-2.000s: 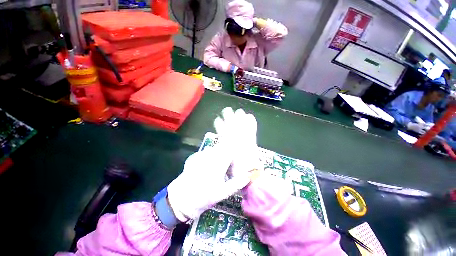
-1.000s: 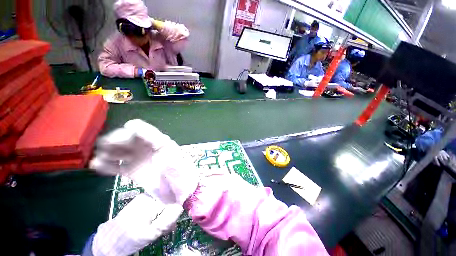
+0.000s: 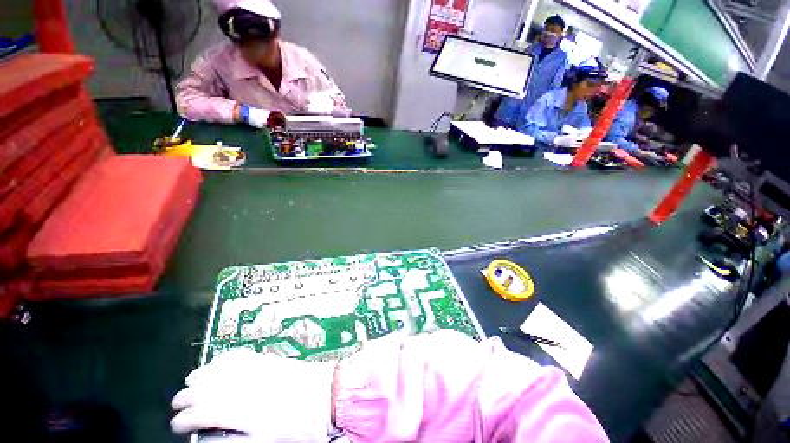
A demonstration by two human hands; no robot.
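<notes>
A large green circuit board (image 3: 346, 303) with silver-white traces and a pale border lies in front of me on the dark green surface. My right hand (image 3: 255, 394), in a white glove with a pink sleeve, reaches across the board's near part to its left edge. Its fingers point left; their undersides are hidden, so I cannot tell whether they grip anything. The hand and sleeve cover the near part of the board. My left hand cannot be made out; it is out of the picture or hidden under the right.
Red slabs (image 3: 117, 216) are stacked at left. A yellow ring (image 3: 509, 280) and a pale sheet (image 3: 563, 342) with a dark pointed stick lie right of the board. Across the line, a person in pink sits behind a board with a silver finned block (image 3: 320, 138). People in blue are farther right.
The view has swung right since the oldest frame. My gloved hands were together above the board; now only the right shows, lower and at the left edge, and more of the board is uncovered.
</notes>
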